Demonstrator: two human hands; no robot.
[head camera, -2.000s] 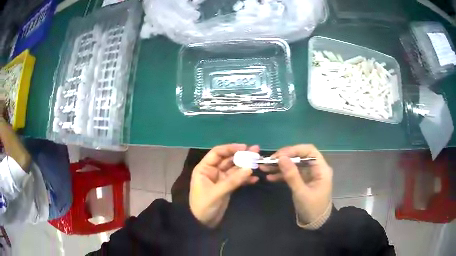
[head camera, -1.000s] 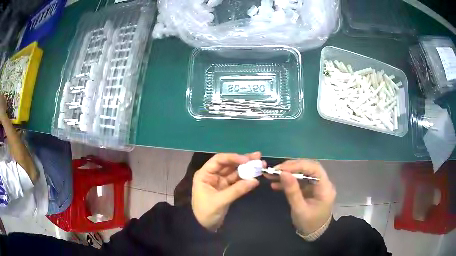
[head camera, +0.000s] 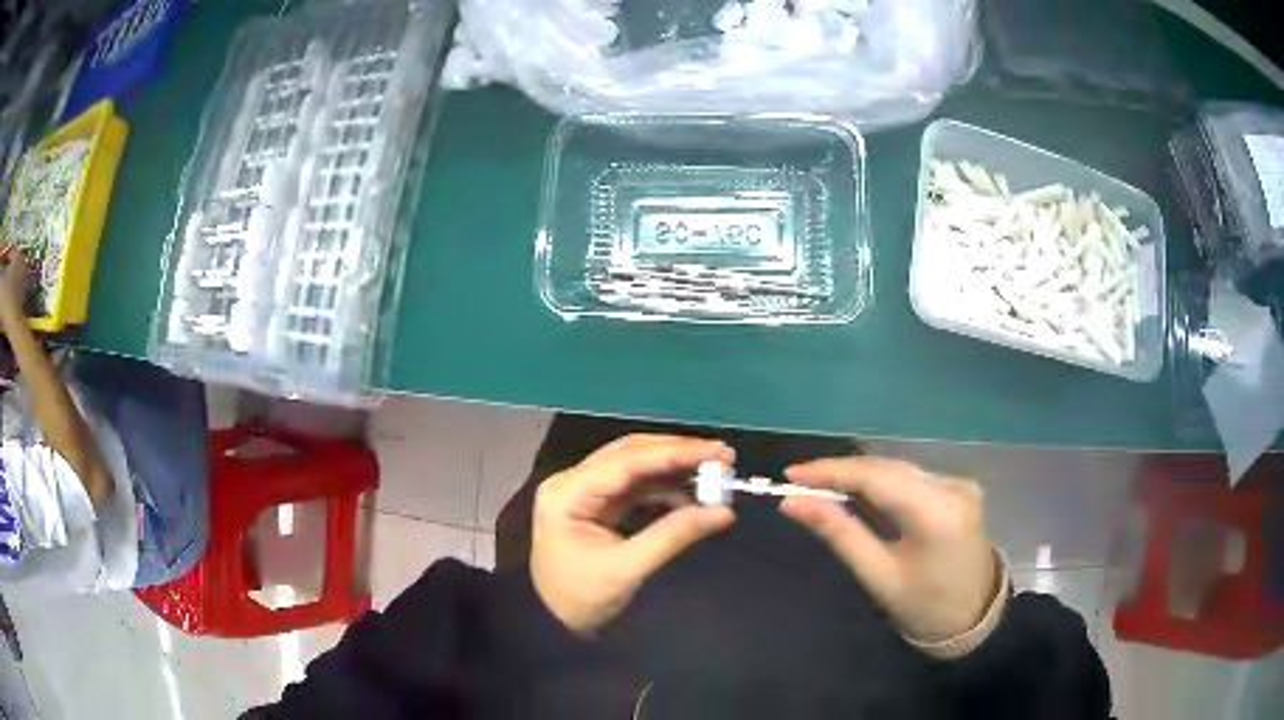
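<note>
My left hand (head camera: 620, 528) holds a white cap (head camera: 714, 483) between thumb and fingertips, above my lap in front of the bench edge. My right hand (head camera: 901, 542) pinches a thin white and silvery stem (head camera: 796, 490) to the right of the cap. The stem's left end meets the cap; how deep it sits in it cannot be told. The clear clamshell box (head camera: 563, 225) with several thin shafts (head camera: 690, 291) lies on the bench ahead. The plastic tub (head camera: 922, 211) of white sleeves (head camera: 1035, 260) stands to its right.
The blister tray (head camera: 282, 211) with rows of white pieces lies left. A clear bag (head camera: 732, 56) of white caps lies behind the clamshell. Yellow bin (head camera: 99, 211), blue bin (head camera: 134, 42) and a person's arm (head camera: 57, 408) are far left. Clear boxes (head camera: 1232, 176) are far right. Red stools (head camera: 289, 528) flank me.
The cap has turned in my left hand, its rounded face no longer toward the camera. My right hand's fingers have shifted along the stem, away from the cap. The view has shifted slightly.
</note>
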